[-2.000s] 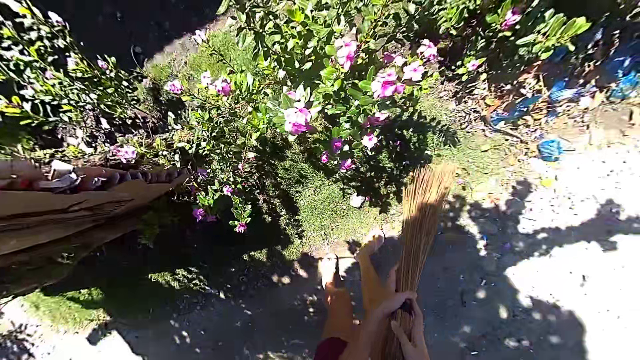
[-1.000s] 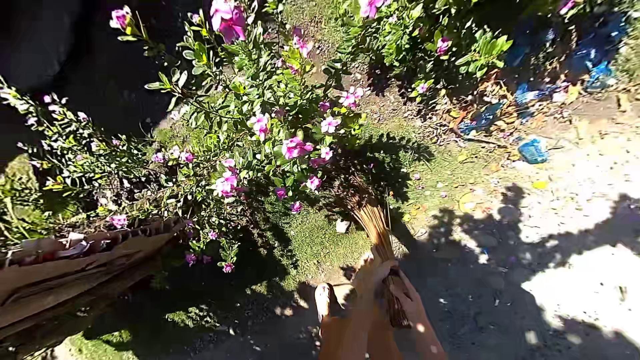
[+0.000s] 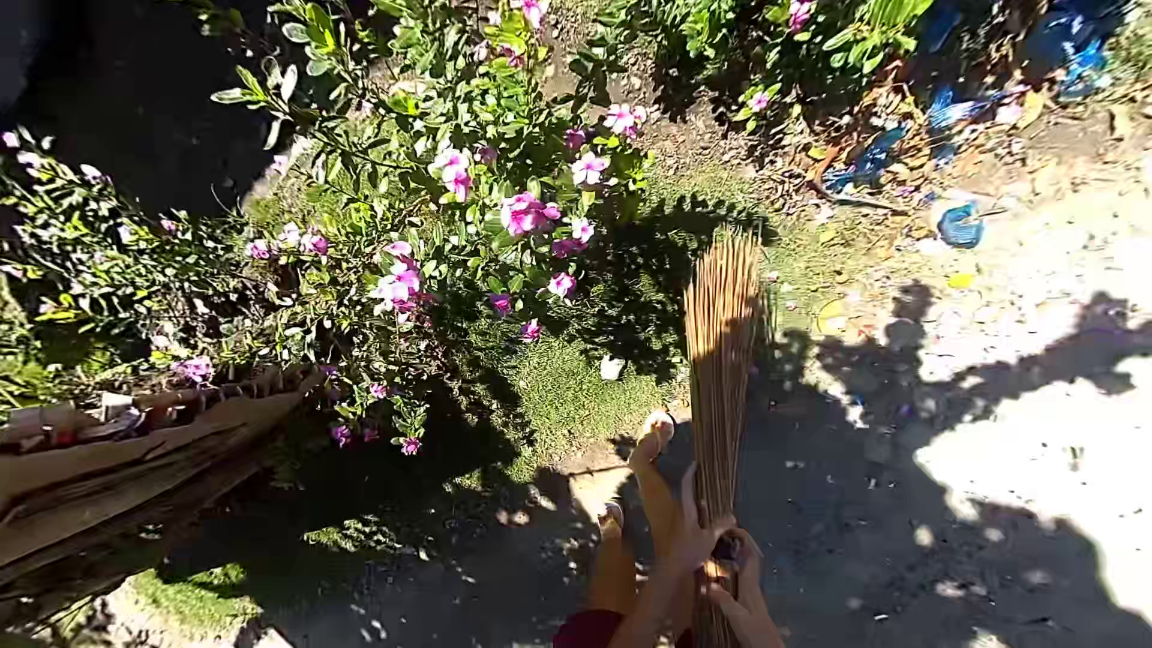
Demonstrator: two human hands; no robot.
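A stick broom of thin brown bristles (image 3: 723, 378) points up and away from me, its fanned tips over the edge of the grass. My left hand (image 3: 691, 538) grips the bound part from the left side. Just right of it and slightly lower, my right hand (image 3: 745, 585) is closed around the lower end of the bundle. A dark spot, perhaps the binding, shows between the hands. My bare legs and feet are left of the broom.
Bushes with pink flowers (image 3: 529, 214) grow ahead and to the left. A worn cardboard box (image 3: 144, 450) holding litter stands at the left. Blue plastic litter (image 3: 960, 225) and dry leaves lie at the upper right. A small white piece (image 3: 611, 367) lies on the grass.
The broom's bristles, tilted left toward the flowering bush one second ago, now stand more upright in view and fan out wider. Both hands stay on it.
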